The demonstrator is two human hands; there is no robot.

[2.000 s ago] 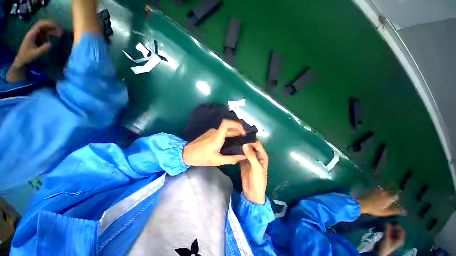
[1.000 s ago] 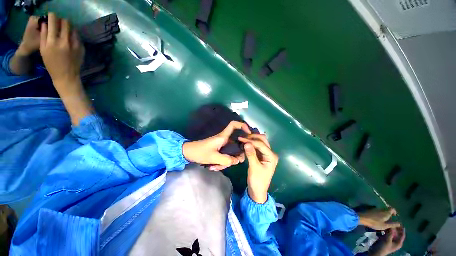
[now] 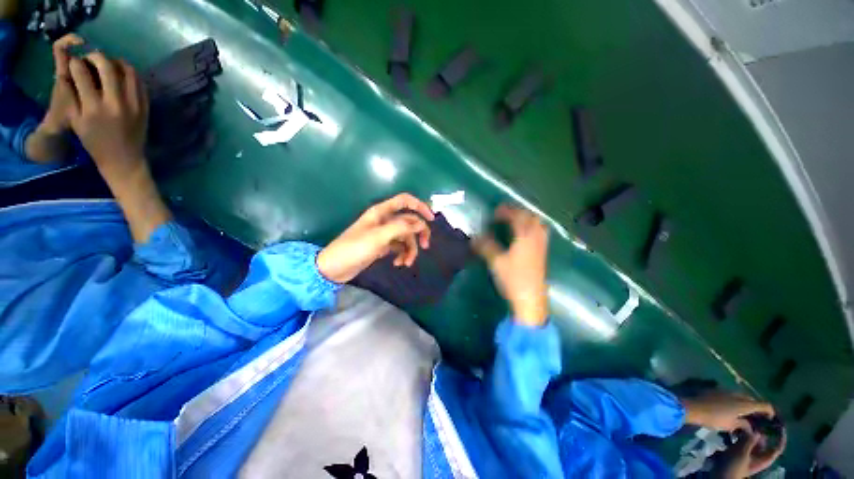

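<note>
A fanned pile of dark flat pieces [image 3: 426, 267] lies on the glossy green surface in front of me. My left hand [image 3: 389, 234] is over the pile's left upper edge, fingers curled and apart, with no piece visible in it. Whether its fingertips touch the pile is unclear. My right hand [image 3: 517, 257] is just right of the pile, blurred, thumb and fingers apart; the gap between them looks dark, but no piece can be made out. A small white scrap [image 3: 448, 199] lies just beyond the pile.
Spaced dark pieces [image 3: 587, 142] lie on the matt green strip [image 3: 693, 159] beyond. White strips [image 3: 279, 117] lie at left, another [image 3: 627, 307] at right. A neighbour's hands [image 3: 110, 108] are beside a dark pile [image 3: 183, 79]. Another person's hands [image 3: 740, 416] are at lower right.
My hands, together at the pile before, are now apart; the right has moved up and right. The strip's pieces have shifted up-left, and one more dark piece lies among them.
</note>
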